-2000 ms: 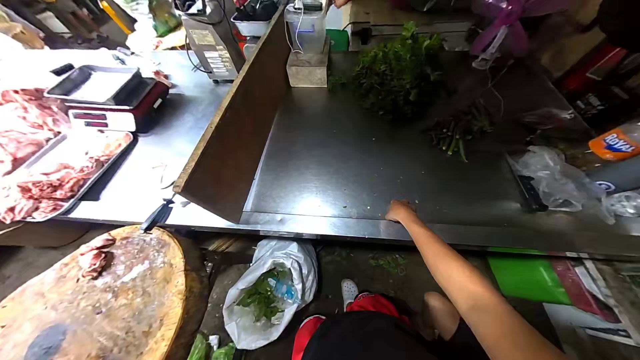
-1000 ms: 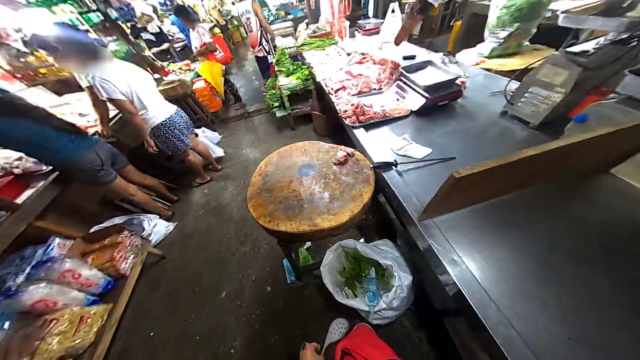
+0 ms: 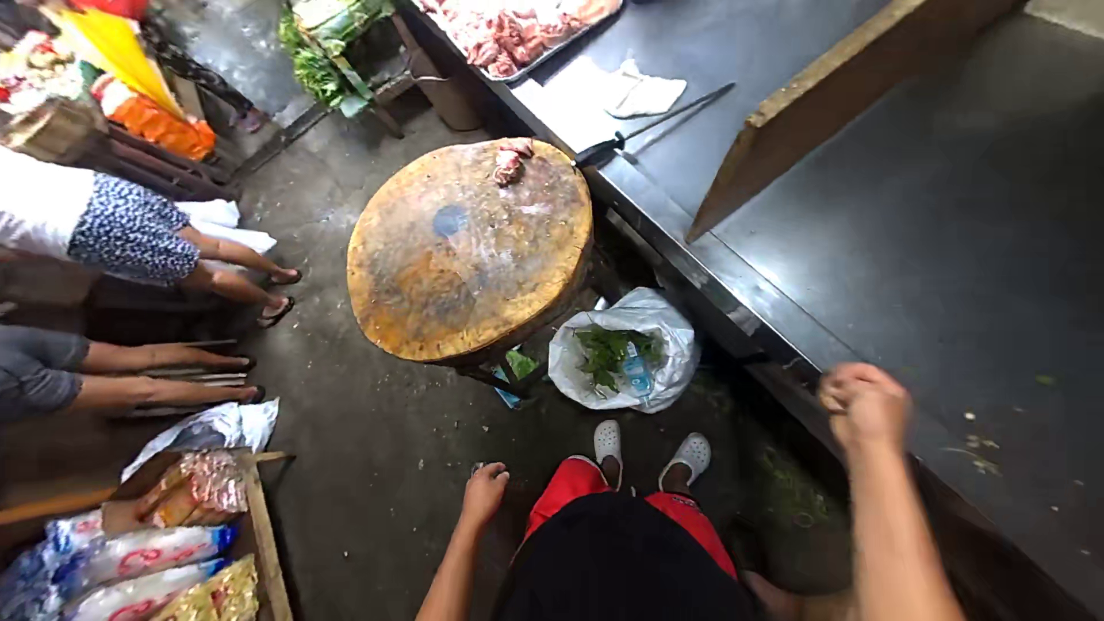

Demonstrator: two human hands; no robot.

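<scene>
My left hand (image 3: pixel 487 490) hangs over the dark floor, fingers curled; whether anything is in it cannot be told. My right hand (image 3: pixel 865 404) is loosely closed and slightly blurred above the front edge of the metal counter (image 3: pixel 931 293); its contents are hidden. Ahead stands a round wooden chopping block (image 3: pixel 414 285) with a small piece of raw meat (image 3: pixel 511 162) near its far edge. A sharpening steel (image 3: pixel 681 110) with a black handle lies on the counter's corner beside the block. Below the block, a white sack (image 3: pixel 681 362) holds green leaves (image 3: pixel 608 352) and a plastic bottle (image 3: pixel 636 371).
An upright wooden board (image 3: pixel 828 103) divides the counter. A tray of raw meat (image 3: pixel 517 34) and a white cloth (image 3: pixel 651 93) lie beyond. Two people's legs (image 3: pixel 233 276) are at the left, above a wooden stand (image 3: pixel 263 535) of packaged goods. Leafy vegetables (image 3: pixel 319 78) sit at the back.
The view has swung left from the counter. My right hand, on the counter's front edge two seconds ago, is now raised near it. My left hand has come more fully into view.
</scene>
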